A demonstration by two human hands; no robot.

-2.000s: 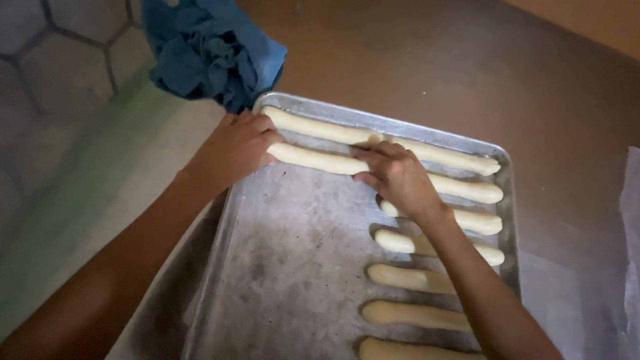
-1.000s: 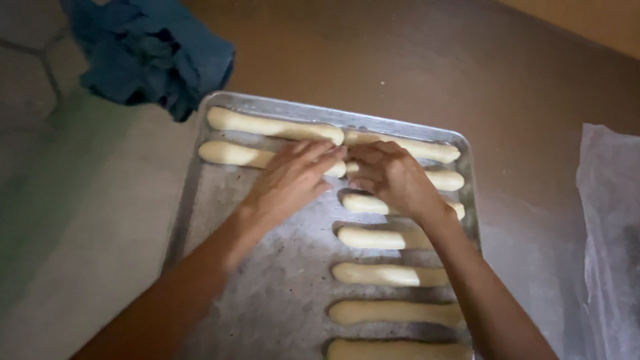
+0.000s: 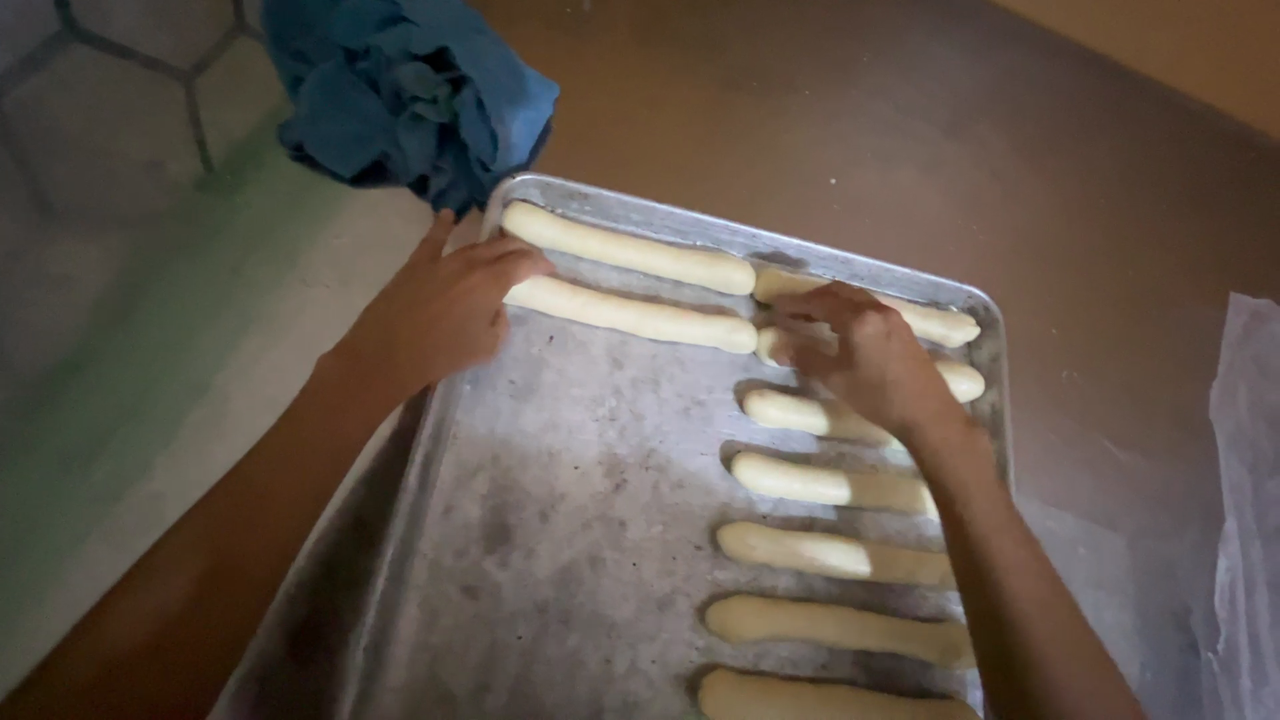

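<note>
A metal sheet pan [image 3: 580, 520] bears several rolled dough sticks. Two lie end to end with others across the pan's far part: the far left stick [image 3: 630, 245] and the second left stick [image 3: 635, 315]. My left hand [image 3: 450, 300] is at the pan's left rim, its fingertips at the left end of the second left stick; whether they grip it cannot be told. My right hand [image 3: 860, 350] hovers or rests over the inner ends of the two far right sticks, fingers bent and slightly apart, with no stick lifted. More dough sticks [image 3: 790, 480] run down the right side, partly behind my right forearm.
A crumpled blue cloth [image 3: 410, 90] lies beyond the pan's far left corner. The brown work surface [image 3: 900, 130] extends behind the pan. A translucent sheet [image 3: 1250, 480] is at the right edge. Hexagonal tiles [image 3: 110, 120] show at the upper left.
My left hand has moved left from the inner end of the second left stick to its outer end. My right hand has come off that stick's inner end, and its fingers have spread a little.
</note>
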